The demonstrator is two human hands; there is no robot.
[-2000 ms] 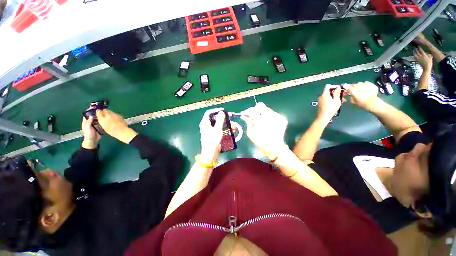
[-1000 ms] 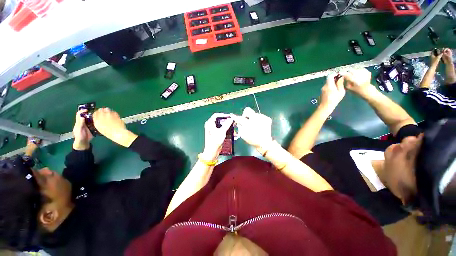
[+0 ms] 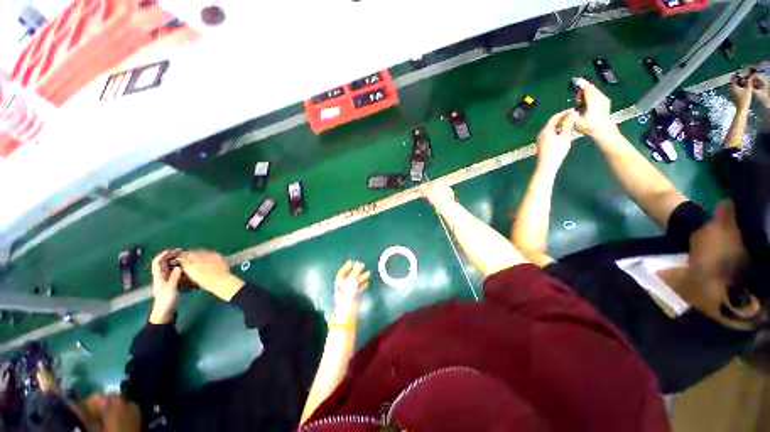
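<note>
My left hand is over the green bench, fingers loosely curled and apart, with nothing visible in it. My right hand reaches forward to the pale rail. Its fingertips are beside the lower end of a dark keypad phone; whether they grip it is too small to tell. Another dark phone lies end to end with it, and a phone lying sideways is just to the left. A white ring, perhaps a tape roll, lies flat between my forearms.
Several phones lie beyond the rail. A red tray holding phones is partly under the white shelf. People work on both sides; a hand is close on the right. A thin pale line runs beside my right forearm.
My hands have separated. The phone held between them is gone from my left hand, which is now empty. My right hand has moved forward to the rail, where an additional phone now shows. The view has shifted.
</note>
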